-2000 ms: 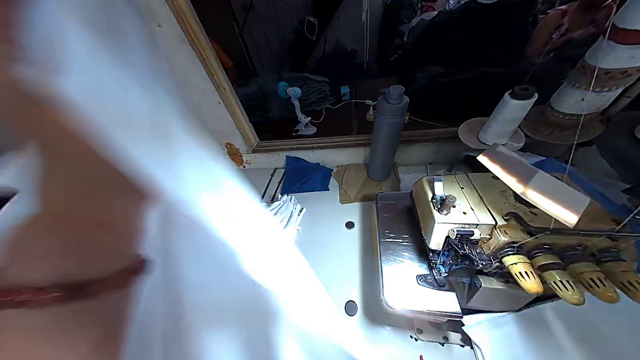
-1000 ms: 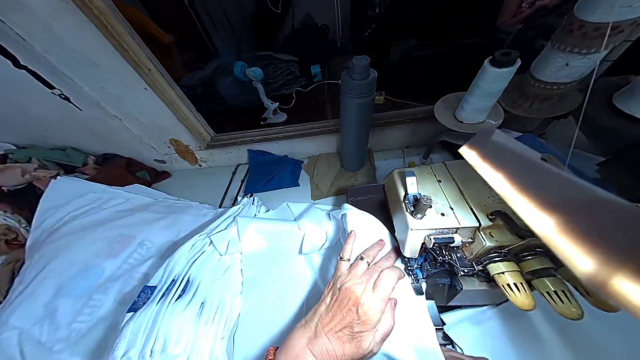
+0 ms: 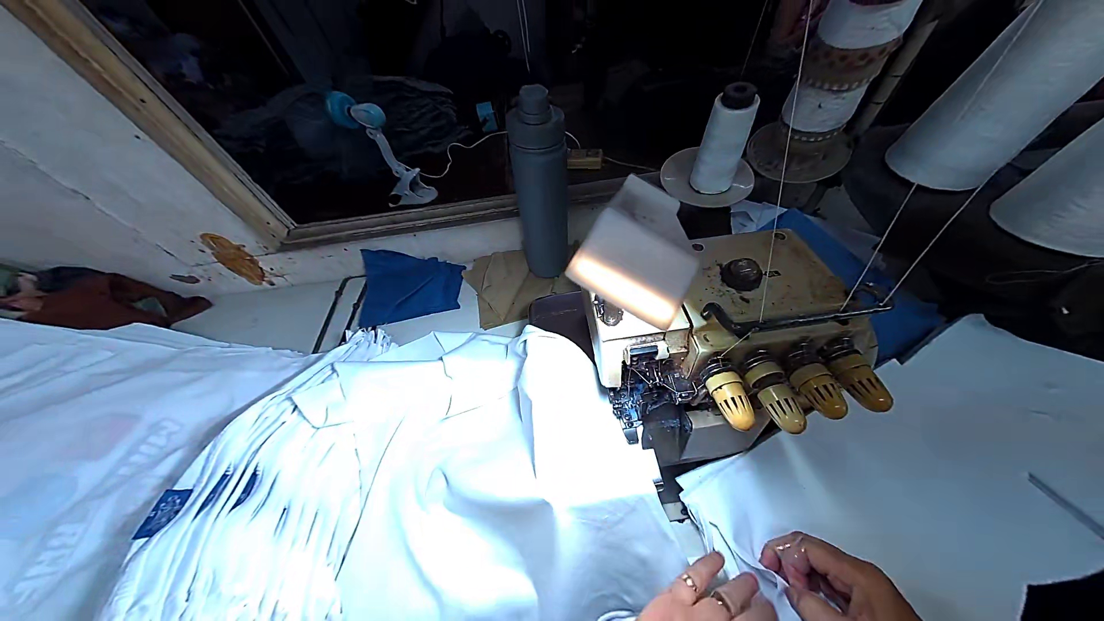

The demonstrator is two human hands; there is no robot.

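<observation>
At the bottom right, my left hand (image 3: 709, 595), with rings on its fingers, rests at the edge of the white fabric pile (image 3: 448, 483). Beside it, my right hand (image 3: 832, 576) pinches the edge of a white fabric piece (image 3: 733, 526) between thumb and fingers. Both hands are in front of an overlock sewing machine (image 3: 768, 285) with several yellow tension knobs (image 3: 815, 390). The stacked white garments lie left of the machine's needle area (image 3: 642, 388), some bearing a dark blue label (image 3: 162, 514).
A grey bottle (image 3: 540, 198) stands behind the machine near a window frame (image 3: 414, 220). Blue cloth (image 3: 412, 285) and tan cloth (image 3: 504, 289) lie beside it. Thread cones (image 3: 726, 142) stand at the back right. More white fabric (image 3: 940, 448) lies right of the machine.
A hand that lay on the white fabric beside the machine one second ago is now lower, near the bottom edge. Both hands now show close together. White fabric now covers the table left of the machine.
</observation>
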